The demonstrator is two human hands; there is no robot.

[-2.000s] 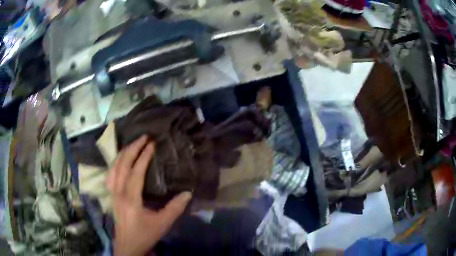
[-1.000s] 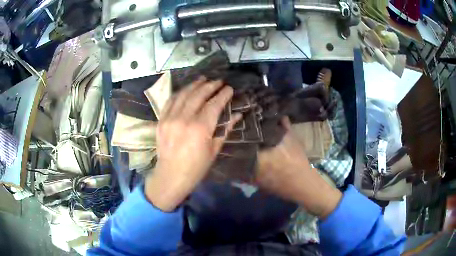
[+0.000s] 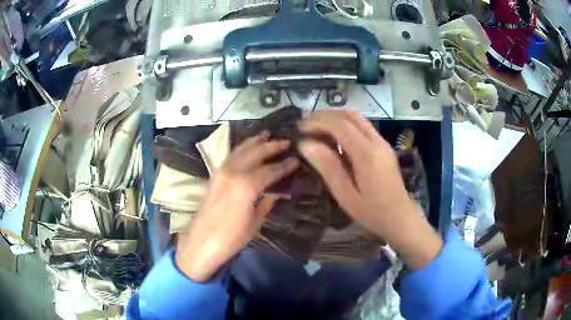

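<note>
My left hand (image 3: 241, 187) and my right hand (image 3: 357, 169) meet at a dark brown cloth piece (image 3: 280, 120) just below the machine's steel plate (image 3: 238, 103). The fingers of both hands are bent onto the piece; blur and the fingers hide its lower part. The right fingertips lie near the plate's lower edge. A bundle of dark brown pieces (image 3: 303, 219) lies below and between the hands. Beige pieces (image 3: 178, 187) lie left of my left hand, in the tray.
The grey machine has a dark blue clamp arm (image 3: 300, 34) and a chrome rod (image 3: 407, 57). The tray's blue edge (image 3: 446, 181) is at the right. Tied beige bundles (image 3: 94, 200) lie at left. Brown cloth (image 3: 523, 194) hangs at right.
My right hand has moved up to the plate's edge, beside my left hand. The brown piece is now at the fingertips of both hands. The view has shifted slightly, showing more of the machine.
</note>
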